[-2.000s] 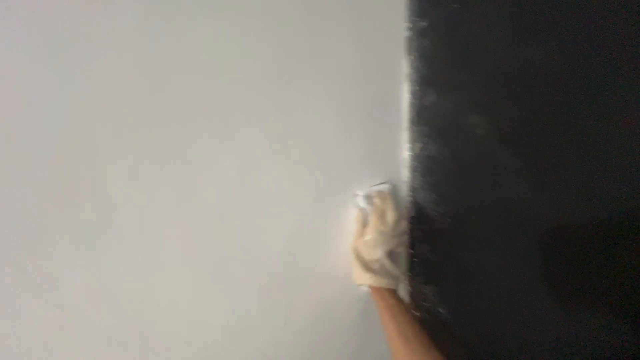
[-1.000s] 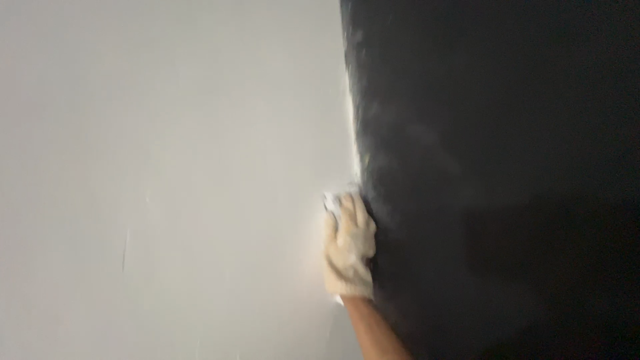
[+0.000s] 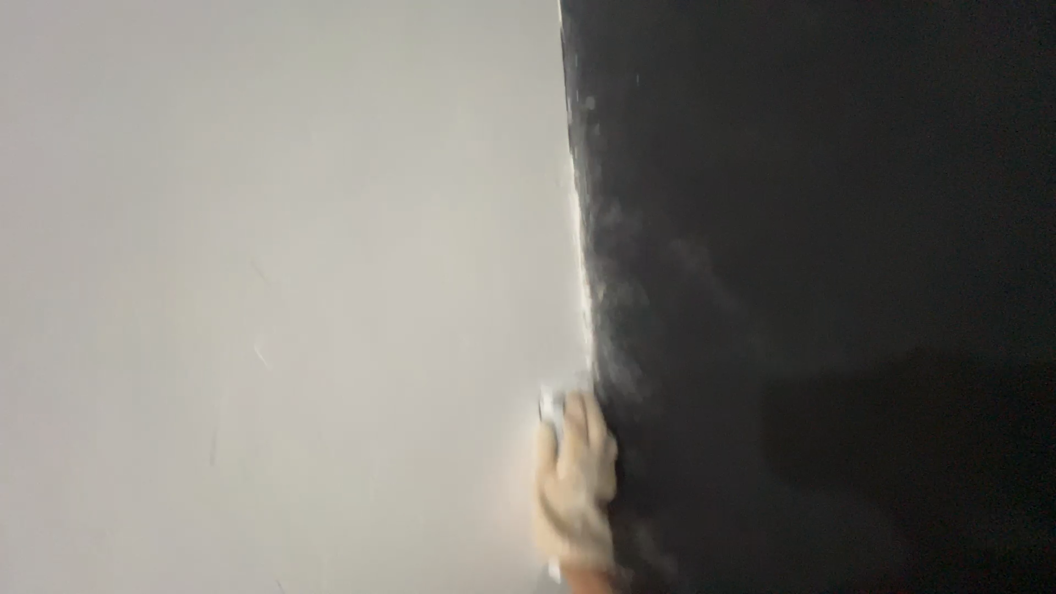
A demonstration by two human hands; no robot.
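My right hand (image 3: 576,478), in a cream work glove with the back toward me, lies against a light grey wall surface (image 3: 330,247), right beside its border with a black surface (image 3: 784,206). Beneath its fingers it presses a small whitish pad (image 3: 551,404), possibly sandpaper, mostly hidden by the glove. Motion blurs the hand and the pad. The bare wrist enters at the bottom. Out of the frame is my left hand.
A whitish, rough border line (image 3: 584,280) runs from the top edge down to my fingers. Pale dust-like smears (image 3: 623,363) mark the black surface next to it. A darker shadow (image 3: 916,421) falls at the lower right.
My gloved hand appears lower in the picture than before, still at the border with the pad under its fingers. The view has shifted.
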